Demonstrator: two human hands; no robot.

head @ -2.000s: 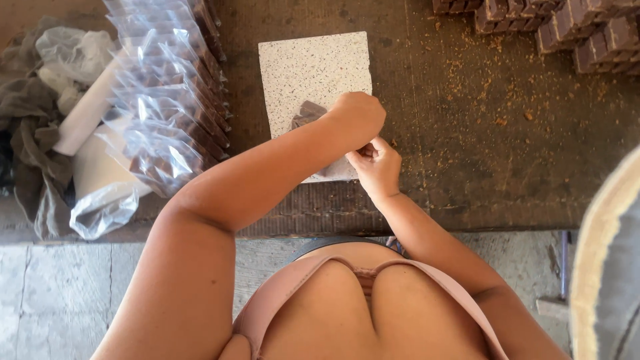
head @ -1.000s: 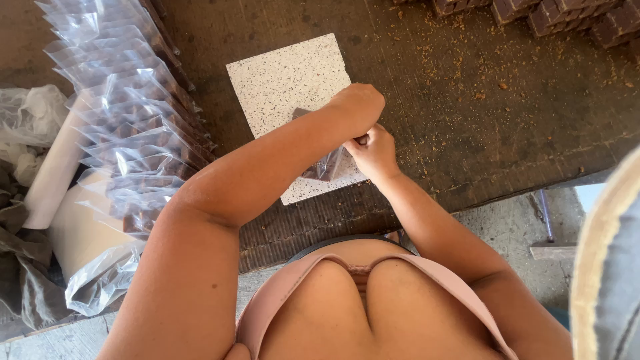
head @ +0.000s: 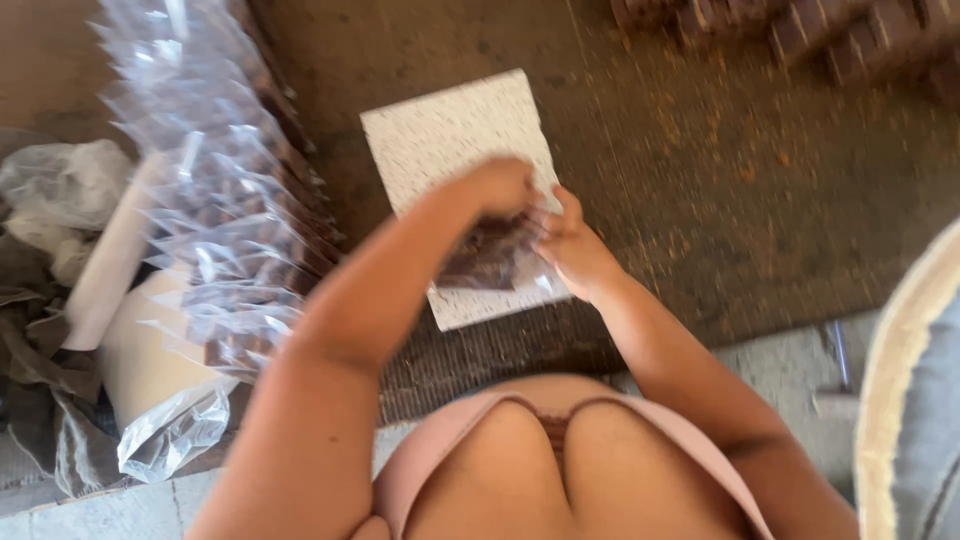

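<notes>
A clear plastic bag with brown blocks (head: 484,262) inside lies on a white speckled tile (head: 450,142). My left hand (head: 506,187), blurred, is over the upper part of the bag; its fingertips are hidden, so its grip cannot be made out. My right hand (head: 574,244) is at the bag's right side, over the tile's right edge, its fingers against the clear plastic. Its thumb and fingers are partly spread, and whether they pinch the plastic is unclear.
A long row of filled plastic bags (head: 225,187) stands at the left. Beside it lie a pale roll (head: 116,255), crumpled plastic (head: 176,431) and dark cloth (head: 45,360). Stacked brown blocks (head: 810,30) are at the upper right. Crumbs dot the brown tabletop (head: 675,187).
My hands were close together at the bag's right; now they are a little apart, with the right hand's fingers more spread. More of the bag shows. The view has shifted and turned.
</notes>
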